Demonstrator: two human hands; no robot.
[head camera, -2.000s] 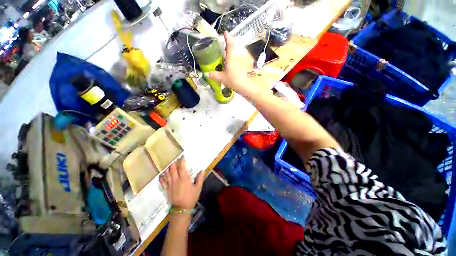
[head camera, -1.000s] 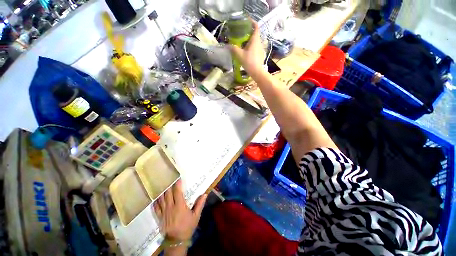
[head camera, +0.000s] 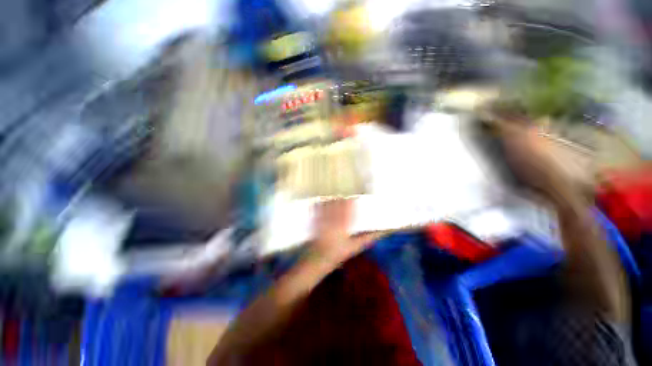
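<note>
The view is strongly blurred. My left hand (head camera: 334, 227) is at the near edge of the cream divided tray (head camera: 322, 171), its thumb spread to the right; no held thing shows. My right hand (head camera: 516, 139) is over the right part of the white table (head camera: 429, 171), beside a dark shape. Blur hides its fingers and whether it holds anything. The lime-green bottle (head camera: 561, 84) stands behind and to the right of my right hand, apart from it.
The beige machine body (head camera: 200, 121) is left of the tray. The keypad (head camera: 302, 101) and a dark thread cone (head camera: 395, 107) are behind it. Red cloth (head camera: 343, 314) covers my lap. Blue crates are at lower left (head camera: 125, 329) and lower right (head camera: 468, 314). A red stool (head camera: 629, 200) is far right.
The view has swung left, so the table sits farther right and is blurred. My right hand has left the lime-green bottle and come nearer. My left hand is still by the tray.
</note>
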